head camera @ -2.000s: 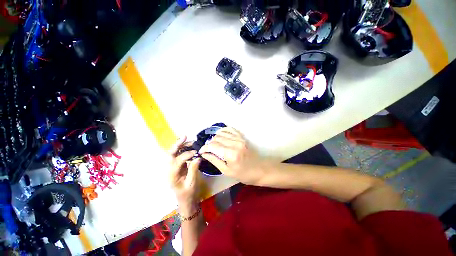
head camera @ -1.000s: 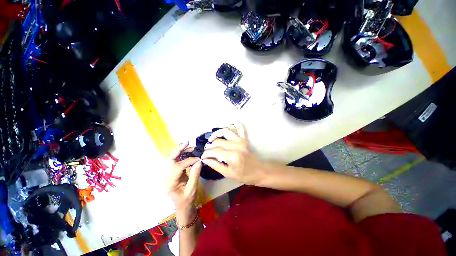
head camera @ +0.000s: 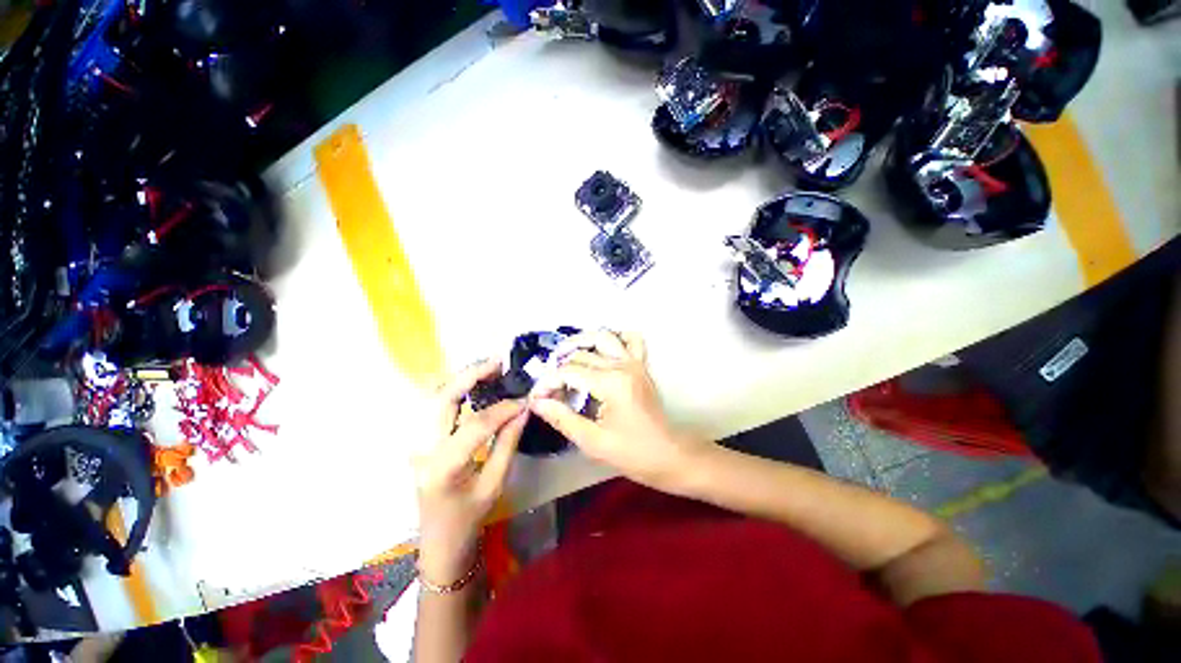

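A black housing (head camera: pixel 547 438) lies near the table's front edge, under and between my hands. My left hand (head camera: pixel 469 447) holds a small dark camera module (head camera: pixel 499 389) at the housing's left side. My right hand (head camera: pixel 609 404) reaches over the housing, its thumb and finger pinching close to my left fingertips. What is pinched there is too small to tell, and the fingers hide much of the housing's inside. Two loose camera modules (head camera: pixel 619 254) lie touching each other farther back on the table.
A housing with a board leaning out (head camera: pixel 799 266) stands at right, with several more behind it. Red wire pieces (head camera: pixel 231 407), orange parts (head camera: pixel 172 466) and a black ring (head camera: pixel 136 486) lie at left. Orange tape (head camera: pixel 382 266) crosses the white table (head camera: pixel 486 233).
The view has shifted and turned slightly. Both hands stay together at the housing, with small finger movements. The loose modules and the other housings keep their places on the table.
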